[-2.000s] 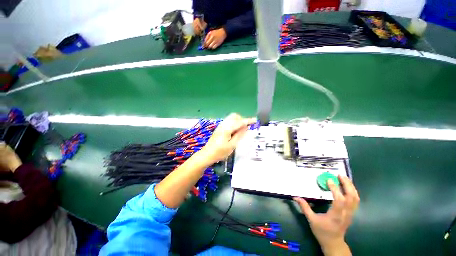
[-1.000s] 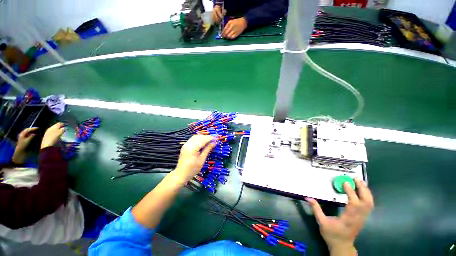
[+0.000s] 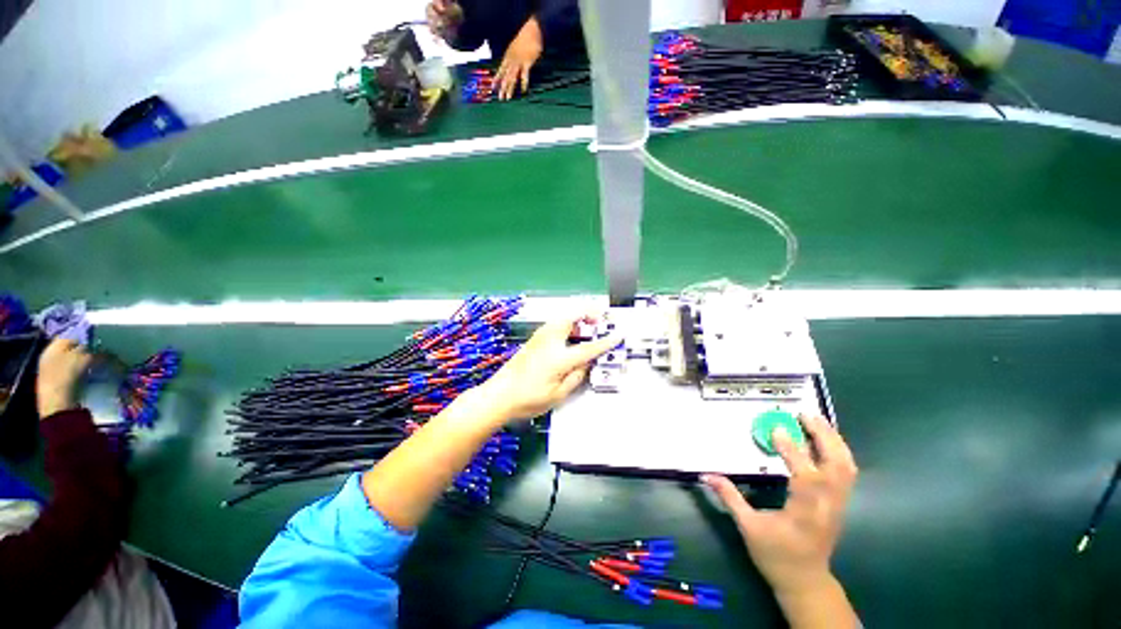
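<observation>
The white bench press stands in front of me, with a metal slide block on top. My left hand pinches a cable lead at the small silver clamp on the press's left. A bit of red shows at the fingertips; the hand hides most of the lead. My right hand has a finger on the green button, its thumb at the press's front edge, and holds nothing. A large pile of black cable leads with red and blue ends lies left of the press, partly behind my left arm.
A few leads lie in front of the press. A metal post stands behind it, with a pale air hose. A person's hand is at the left. Another person's hands are across the bench, near more leads.
My left hand went from the clamp area to the lead pile, and is now back at the clamp with a lead. My right hand has stayed at the green button. The view has shifted.
</observation>
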